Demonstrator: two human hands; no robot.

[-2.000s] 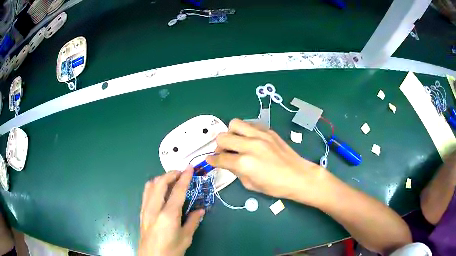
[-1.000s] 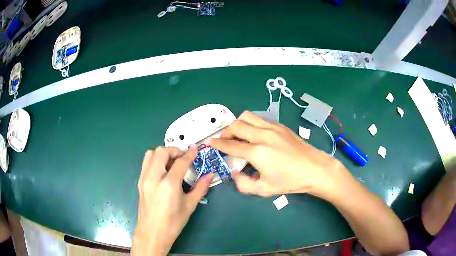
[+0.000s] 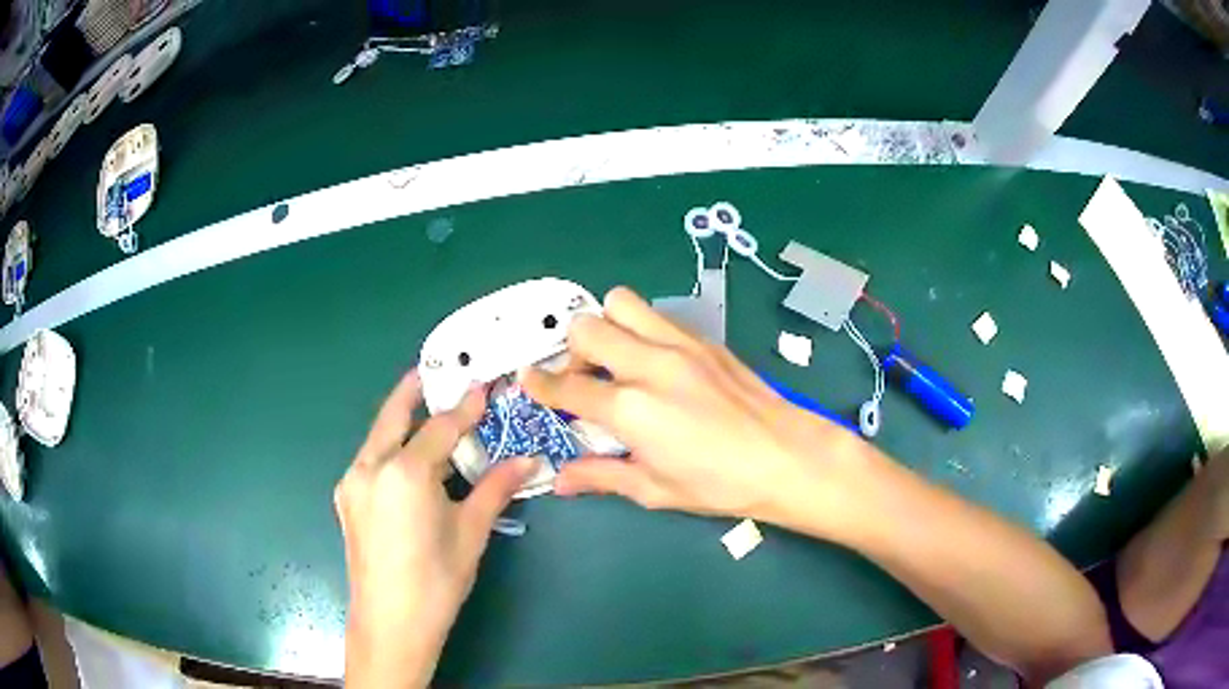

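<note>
An off-white housing shell [image 3: 506,337] lies on the green bench in front of me, its two dark holes toward the far side. A blue circuit board [image 3: 523,428] with pale wires sits in its near recess. My left hand [image 3: 425,498] grips the shell's left side, thumb at the board's near edge. My right hand [image 3: 660,411] holds the shell's right side, with fingertips over the board's far edge. The fingers hide part of the board and recess. A white ring end [image 3: 508,526] shows below the shell.
A grey square piece [image 3: 825,285] wired to a blue cell [image 3: 930,386] lies right, near ring-ended leads [image 3: 721,226] and small cream pads [image 3: 985,327]. Housings [image 3: 128,182] stand left. A whitish strip [image 3: 607,155] crosses the bench; a post [image 3: 1058,81] rises right. Another person's arm [image 3: 1186,538] is at right.
The board has gone from below the shell, in my fingers, into its recess. My left hand now reaches round the shell's left side. Beyond the strip, a loose board assembly and a filled housing appear farther left.
</note>
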